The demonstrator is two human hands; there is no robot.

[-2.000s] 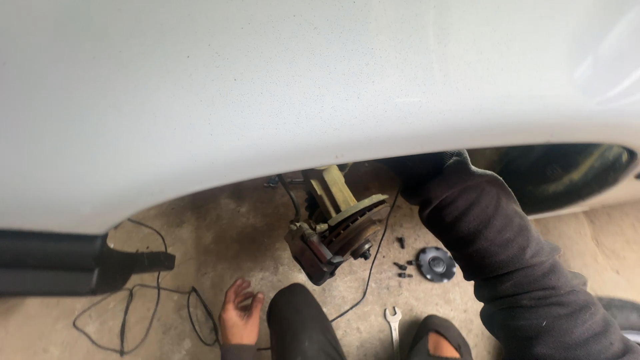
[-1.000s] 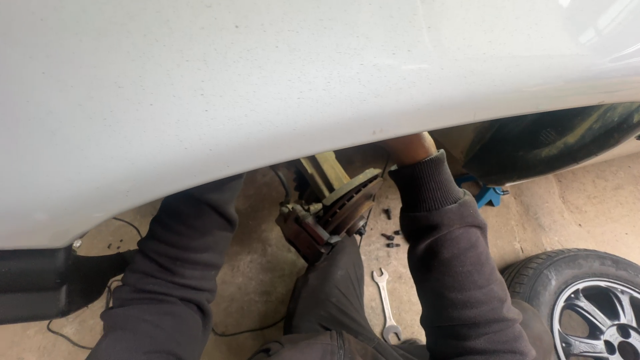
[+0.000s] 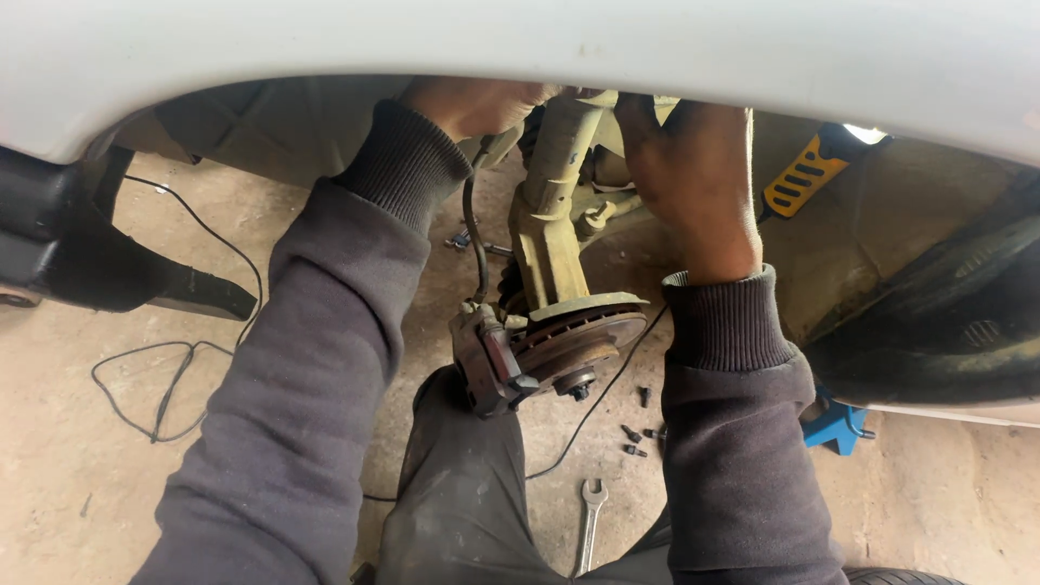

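Observation:
Both my hands reach up under the white fender (image 3: 520, 41) of a car, one on each side of the suspension strut (image 3: 561, 162). My left hand (image 3: 479, 106) is at the strut's upper left; the fender's edge hides its fingertips. On the right, my right hand (image 3: 695, 171) has its back towards me, its fingers partly hidden by the strut's top and the fender. Whether either hand grips anything cannot be told. Below them hang the rusty brake disc (image 3: 585, 333) and the brake caliper (image 3: 491, 361), with a brake hose (image 3: 470, 236) running up on the left.
A lit yellow and black work lamp (image 3: 800, 175) is at the right inside the wheel arch. On the floor lie an open-end wrench (image 3: 592, 520), several wheel bolts (image 3: 634, 449) and a black cable (image 3: 187, 345). A blue jack stand (image 3: 837, 422) stands at the right, a tyre (image 3: 898, 576) at the bottom edge.
My left hand, low beside my knee two seconds ago, is now up by the strut. My right hand, largely hidden before, now shows beside it. The view has moved closer to the wheel arch.

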